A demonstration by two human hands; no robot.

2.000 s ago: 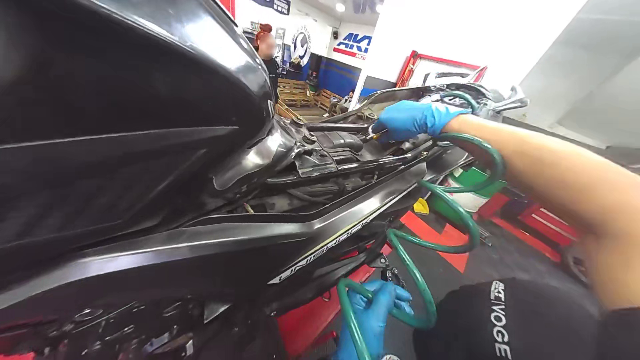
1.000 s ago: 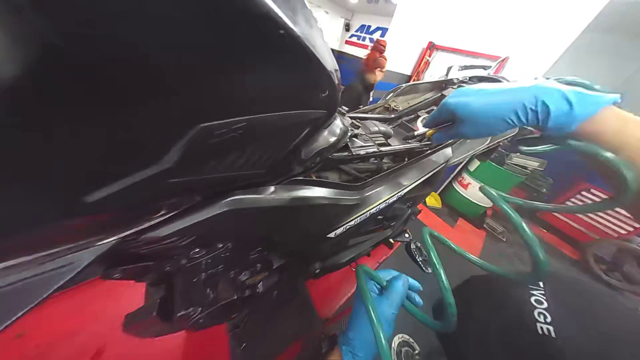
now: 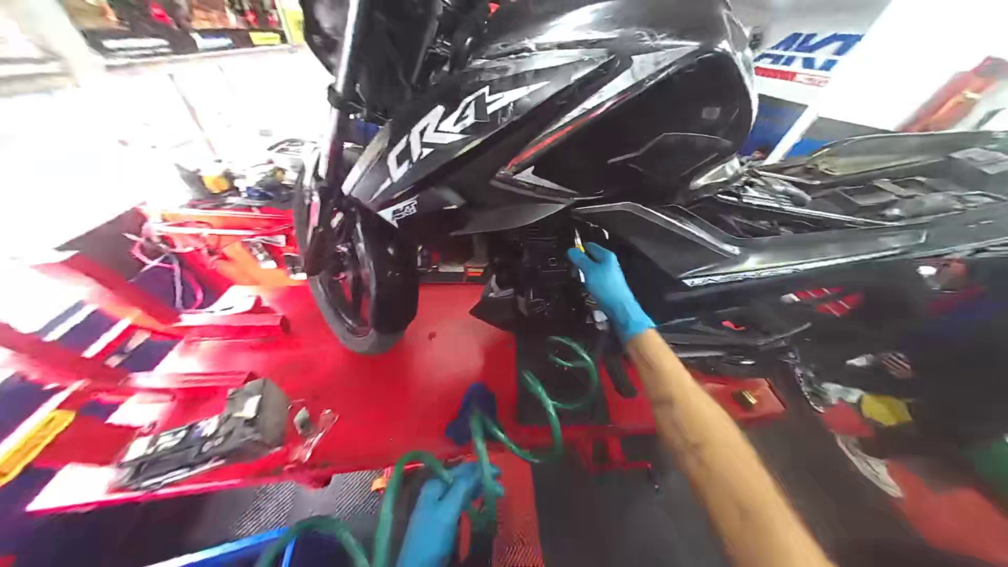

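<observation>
A black motorcycle, its tank [image 3: 669, 118] in glossy black, stands on a red lift table [image 3: 441, 339]. My right hand [image 3: 605, 283], in a blue glove, reaches in beside the engine below the tank. Its fingers are closed on a small tool [image 3: 579, 241] with a yellowish part, mostly hidden. My left hand [image 3: 453, 504], also gloved in blue, is low in the view with a green coiled air hose [image 3: 543, 394] in its grasp. The hose loops up toward the engine; its far end is hidden behind my right arm or the engine.
The front wheel [image 3: 366, 283] is left of the engine. A black tool case or tray [image 3: 209, 433] lies on the lift's near left part, beside small metal parts. A dark blue cloth [image 3: 472, 409] lies near the table edge. A blue edge [image 3: 228, 547] shows at the bottom left.
The view has swung left to the motorcycle's front half. My right hand has moved from the open seat area to beside the engine. My left hand keeps the green hose.
</observation>
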